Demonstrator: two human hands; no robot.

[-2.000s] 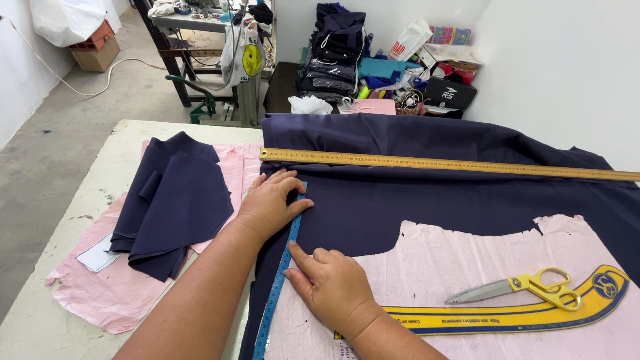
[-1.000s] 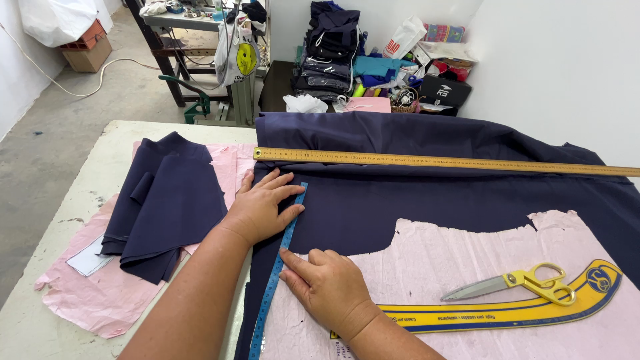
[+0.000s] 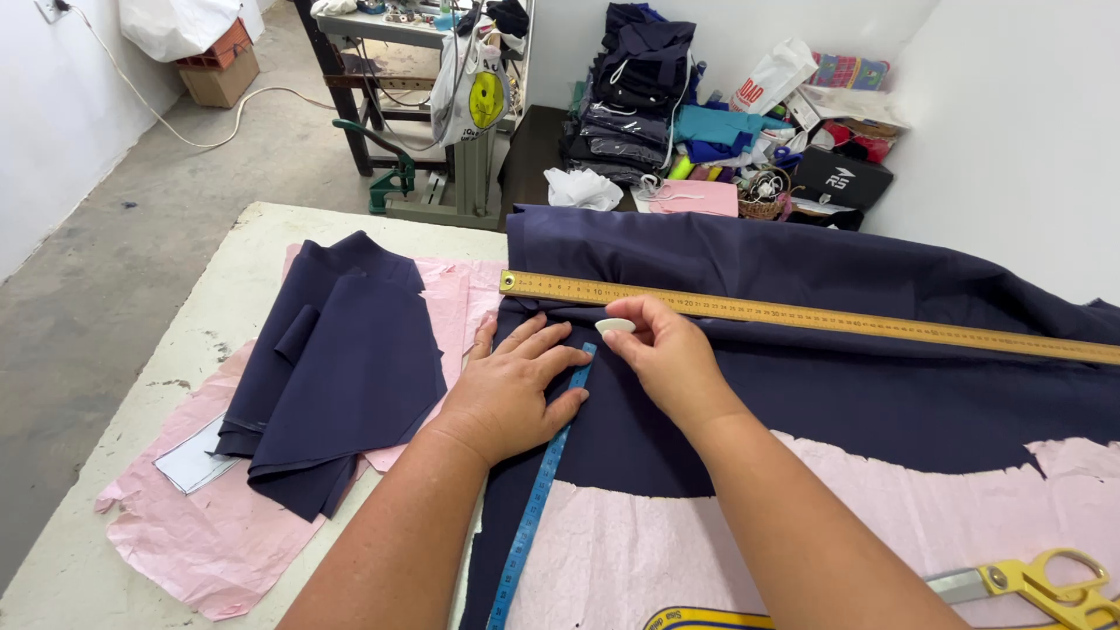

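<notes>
My left hand [image 3: 516,385] lies flat on the navy fabric [image 3: 814,394], fingers spread, with thumb and index fingertip at the upper end of a blue measuring tape [image 3: 538,499]. Pinched between the thumb and fingers of my right hand [image 3: 669,359] is a white piece of tailor's chalk [image 3: 615,325], just above the tape's end. A yellow ruler [image 3: 787,316] crosses the fabric beyond both hands. Pink paper pattern [image 3: 639,551] covers the fabric's near part. Yellow-handled scissors [image 3: 1024,582] and a yellow curved ruler [image 3: 700,619], partly hidden by my right forearm, lie on the paper.
Folded navy pieces [image 3: 350,376] rest on crumpled pink paper [image 3: 210,560] at the left of the white table [image 3: 201,297]. Behind it, a low dark surface holds stacked garments [image 3: 630,96] and a wicker basket [image 3: 761,206]. A green hand press [image 3: 389,175] stands near the machine table.
My right hand has moved from beside the tape on the pink paper up to the tape's upper end, and chalk now shows in its fingers. My left hand stays by the tape.
</notes>
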